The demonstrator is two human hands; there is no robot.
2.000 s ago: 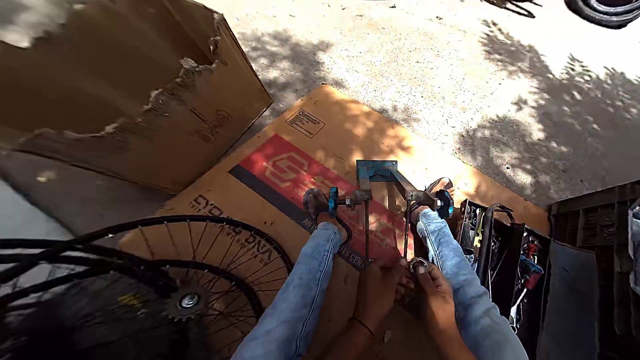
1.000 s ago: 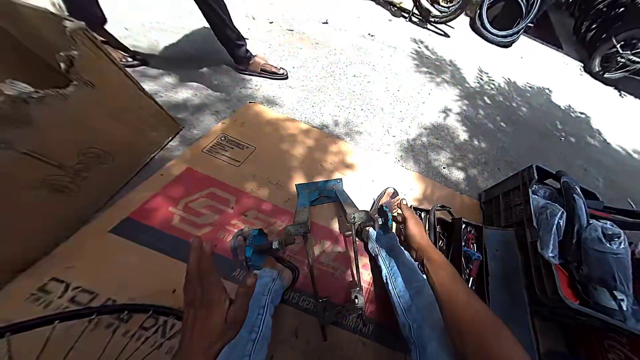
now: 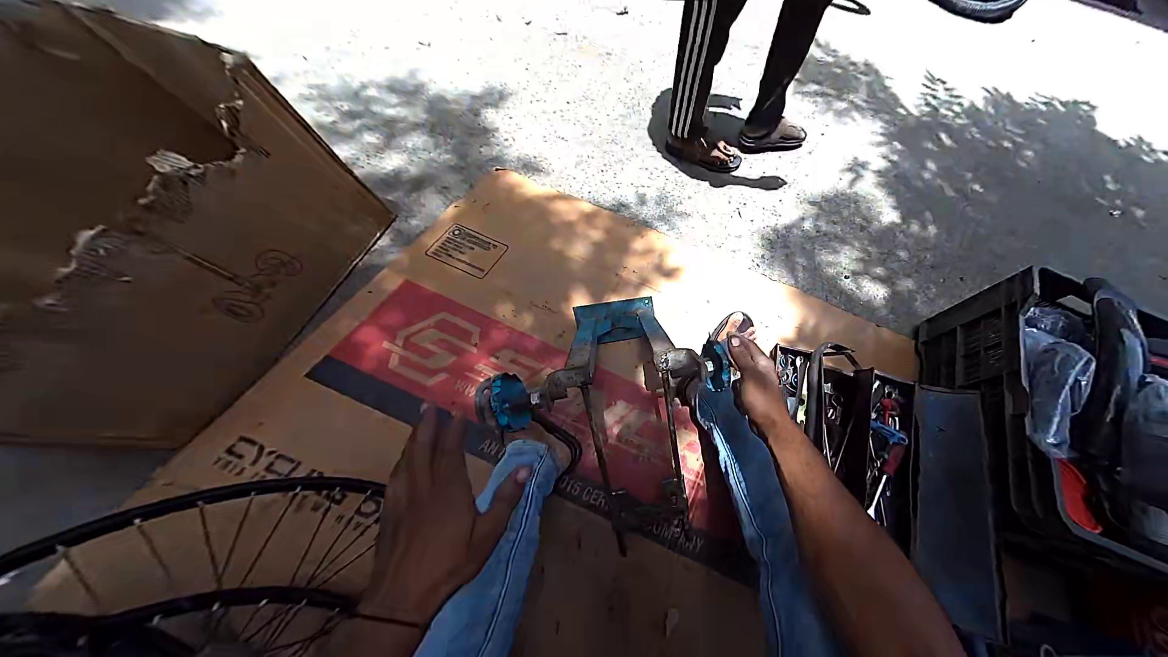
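Observation:
A wheel truing stand (image 3: 613, 319) with a blue metal base and two upright arms stands on flattened cardboard between my denim-covered legs. Blue knobs sit at both of its sides. My right hand (image 3: 756, 374) is at the right blue knob (image 3: 717, 365), its thumb and fingers closed around the rim of it. My left hand (image 3: 438, 511) is spread with fingers apart, beside my left shin and below the left blue knob (image 3: 509, 401); it holds nothing. No wheel sits between the stand's arms.
Flattened printed cardboard (image 3: 547, 237) lies under the stand. A torn cardboard box (image 3: 182, 301) stands left, a spoked bicycle wheel (image 3: 192, 497) lower left. A toolbox (image 3: 885, 438) and a black crate (image 3: 972, 319) with wrapped parts are at right. A person's legs (image 3: 698, 82) stand on the ground ahead.
Two seconds ago both hands were together low between the stand's arms; now they are apart, the right at the right knob. A person's legs are now ahead near the centre. The view has shifted.

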